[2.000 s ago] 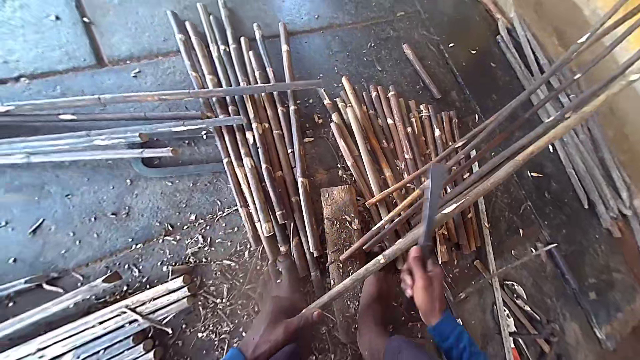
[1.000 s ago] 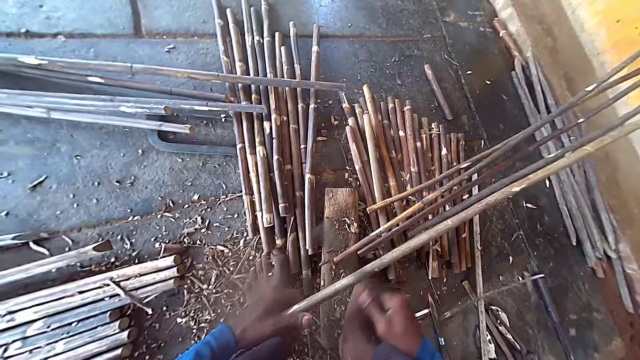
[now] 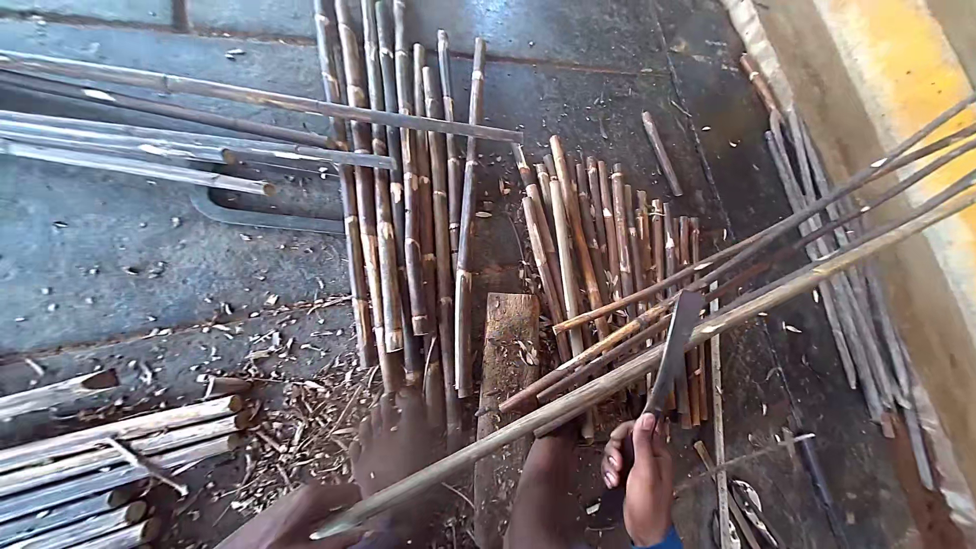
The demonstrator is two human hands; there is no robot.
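Observation:
My left hand [image 3: 309, 515] is around the near end of a long cane pole [image 3: 488, 457], its fingers partly hidden by the pole. The pole slants up to the right, over several thinner canes. My right hand [image 3: 644, 476] is shut on the handle of a billhook-like knife [image 3: 672, 351], whose blade stands up against the pole's side. A wooden board [image 3: 509, 343] lies between my bare feet, below the pole. Short cut canes [image 3: 621, 229] lie in a row beyond the board.
Longer canes [image 3: 412, 229] lie left of the board. Poles [image 3: 252, 99] jut in from the left, over a dark metal frame [image 3: 259, 221]. Thick cut poles [image 3: 99, 473] are stacked at lower left, near scattered shavings [image 3: 297, 412]. More thin poles [image 3: 846, 282] lie along the right wall.
The knife blade, out of sight one second ago, stands raised beside the pole again, in my right hand. My left hand stays at the pole's near end.

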